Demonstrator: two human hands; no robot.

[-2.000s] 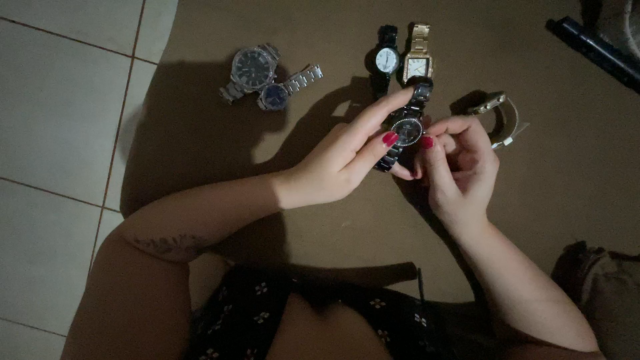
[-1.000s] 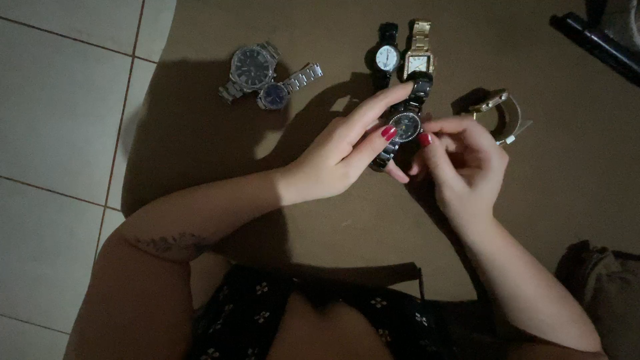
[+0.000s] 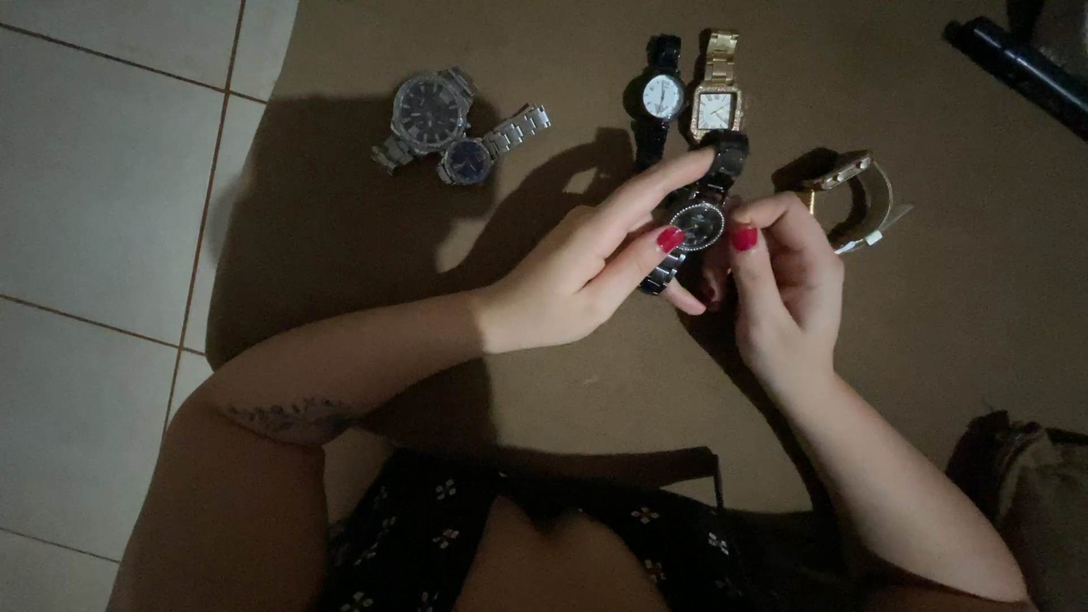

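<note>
My left hand (image 3: 586,272) holds a black metal wristwatch (image 3: 699,226) with a stone-studded bezel, the thumb against its face and the fingers behind its band. Close to the watch's right edge is my right hand (image 3: 786,280), thumb and index finger pinched together at the crown side; whether they touch the crown is not clear. Just beyond lie a black watch with a white dial (image 3: 662,96) and a gold watch with a square face (image 3: 716,110). A gold-toned watch (image 3: 850,170) rests on its side to the right.
A large silver watch (image 3: 430,111) and a smaller silver watch with a blue dial (image 3: 465,161) touch each other at upper left. They lie on a brown surface (image 3: 586,391). A dark, long object (image 3: 1020,68) is at upper right, a dark fabric item (image 3: 1020,493) at lower right.
</note>
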